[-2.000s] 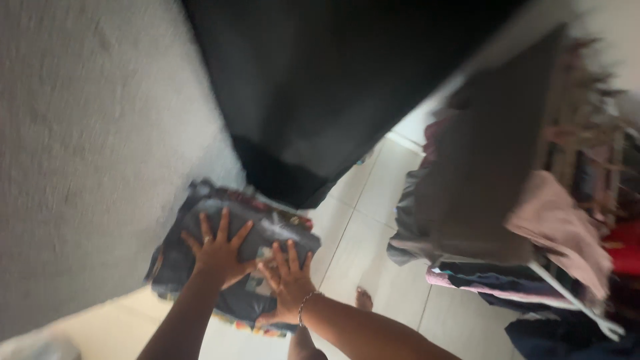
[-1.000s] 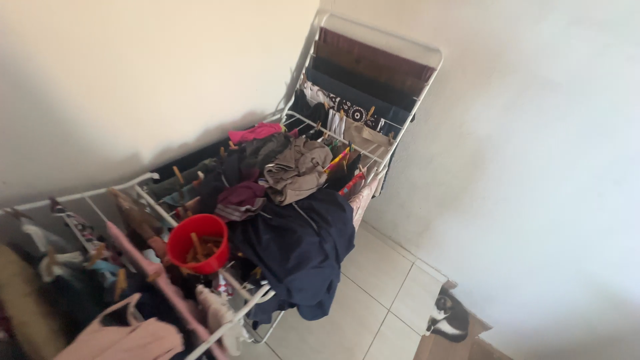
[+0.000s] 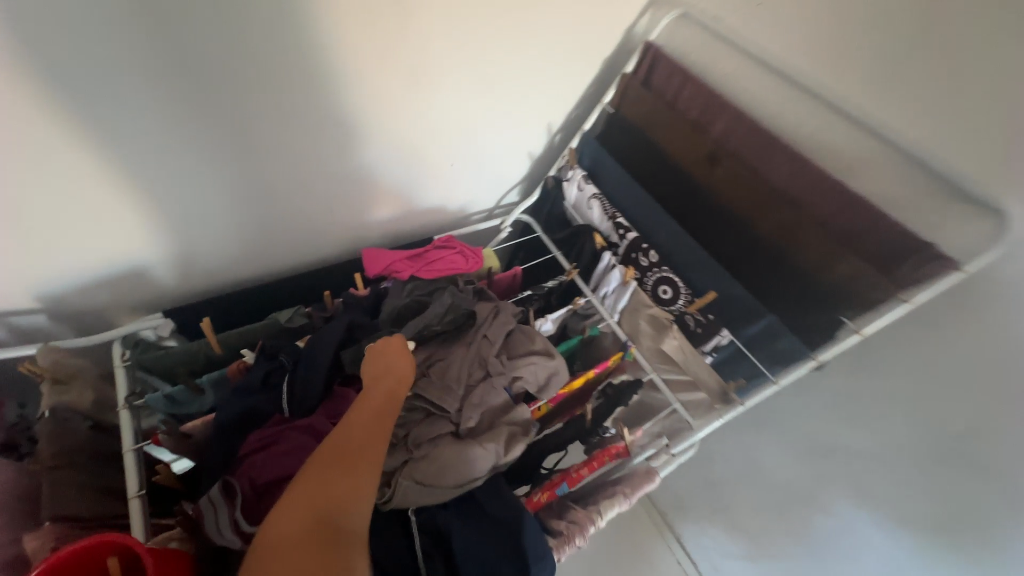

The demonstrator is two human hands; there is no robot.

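Observation:
One bare arm reaches from the bottom of the view to my left hand [image 3: 389, 366], as the arm's side suggests, its fingers closed on a dark grey garment [image 3: 432, 308]. This lies in a heap of loose clothes on a white metal drying rack [image 3: 126, 432]. Right beside the hand is a crumpled grey-brown garment [image 3: 480, 376]. A maroon garment [image 3: 280, 444] lies near the forearm, and a navy one [image 3: 464, 532] hangs below the heap. A bright pink cloth [image 3: 424, 258] rests behind. My right hand is not in view.
A red bucket [image 3: 96, 556] with a wooden clothespin stands at the bottom left. The rack's raised wing [image 3: 888, 308] carries dark cloths and a black-and-white patterned one [image 3: 664, 288]. Pinned clothes fill the rungs. A pale wall [image 3: 240, 120] runs behind, and floor tiles show below.
The view has swung from the folded pile under both hands to the drying rack, then closer to it. One hand has come in and taken hold of the dark grey garment on the heap.

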